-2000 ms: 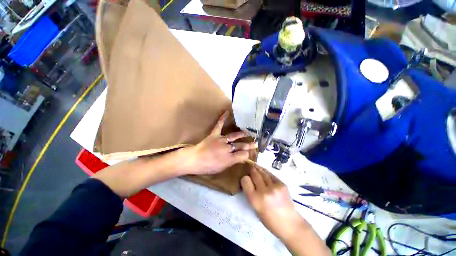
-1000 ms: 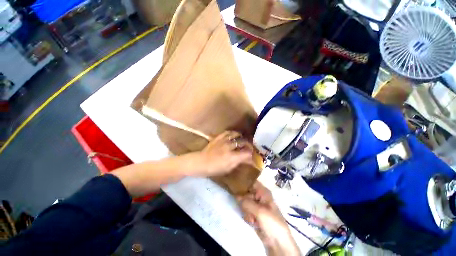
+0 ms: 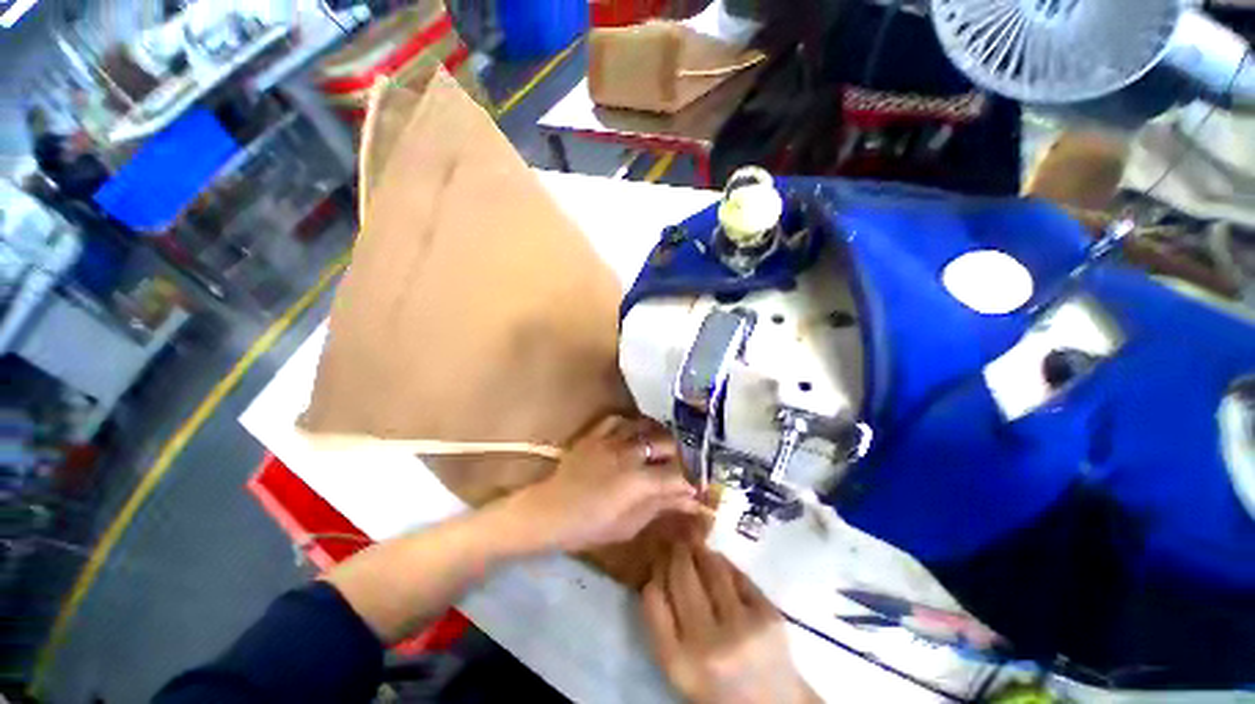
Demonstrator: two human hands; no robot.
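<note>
The tan-brown bag body [image 3: 461, 289] stands up on the white table left of the sewing machine head [image 3: 750, 365], its lower corner at the presser foot [image 3: 757, 506]. My left hand [image 3: 606, 484] presses on the bag near the needle area, fingertips close to the foot. My right hand [image 3: 716, 626] holds the bag's lower corner from the near side, fingers bent on the brown material. The fingertips of both hands are close together. The exact stitching spot is hidden by hands and machine parts.
Dark-bladed snips [image 3: 915, 619] and a dark cord lie right of my right hand. A red crate [image 3: 310, 516] is below the table's left edge. A blue cover [image 3: 1018, 344] wraps the machine. A white fan [image 3: 1060, 41] and another table with a brown bag [image 3: 640, 69] are behind.
Since one second ago the view has shifted. My left hand has flattened from a raised, bent grip and both hands hold the bag corner closer to the presser foot.
</note>
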